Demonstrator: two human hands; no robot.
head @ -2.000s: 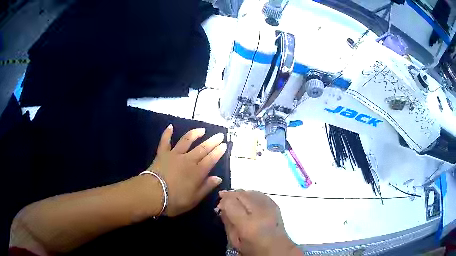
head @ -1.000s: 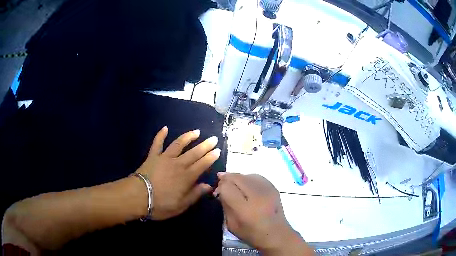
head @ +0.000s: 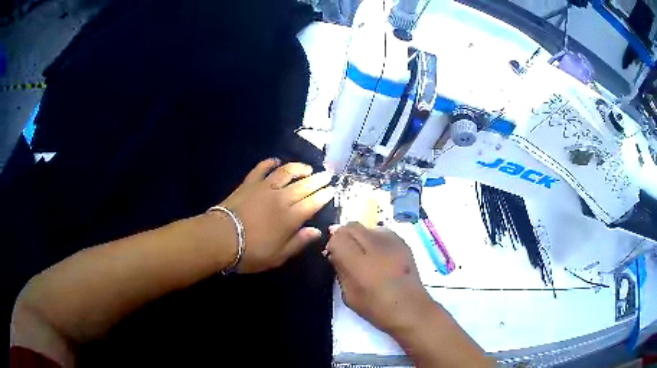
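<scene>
A large black garment panel (head: pixel 166 194) covers the left of the table, its right edge running up to the needle area. My left hand (head: pixel 277 212) lies flat on the panel with fingers spread, fingertips just left of the presser foot (head: pixel 346 176). My right hand (head: pixel 371 269) pinches the panel's right edge with thumb and fingertips, just below the needle plate (head: pixel 360 205). The white sewing machine head (head: pixel 367 93) with a blue stripe stands beyond the hands. The needle itself cannot be made out.
A pink and blue tool (head: pixel 437 246) lies right of the needle plate. A bunch of thin black strips (head: pixel 515 230) lies further right, below the "JACK" lettering. A grey marked band (head: pixel 504 353) runs along the table's front edge. Floor tape (head: pixel 21 86) shows at far left.
The panel has moved up and away past the presser foot, covering more table behind it. Both hands have moved forward, closer to the needle area. The view has shifted slightly.
</scene>
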